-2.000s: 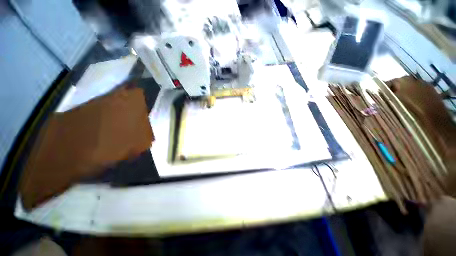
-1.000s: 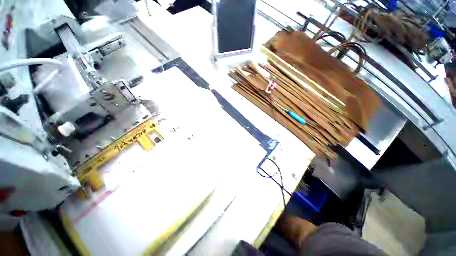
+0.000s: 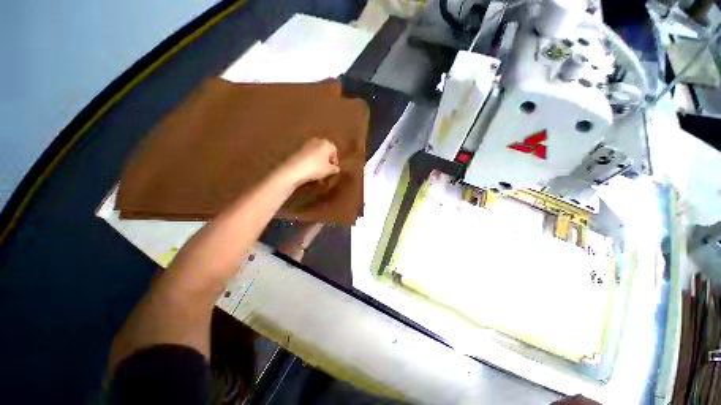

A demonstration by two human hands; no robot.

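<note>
My left hand (image 3: 315, 162) is bare and curled, low over the right part of the stacked brown bag panels (image 3: 213, 150). The panels show a dark shadow or fold below the hand. Its fingertips are hidden, so I cannot tell whether it pinches the top panel. My left forearm crosses the stack's front edge. Only a small blurred bit of skin, which may be my right hand (image 3: 577, 400), shows at the bottom edge; its fingers are out of the picture.
The sewing machine head (image 3: 537, 130) with a red logo stands right of the stack. The yellow clamp foot (image 3: 573, 229) is beneath it, over the white yellow-edged template (image 3: 490, 277). Brown straps (image 3: 696, 340) lie at the right edge. White sheets (image 3: 312, 47) lie behind the panels.
The view has swung from the strap pile and screen to the panel stack at left. My left hand and forearm have come into view over the panels.
</note>
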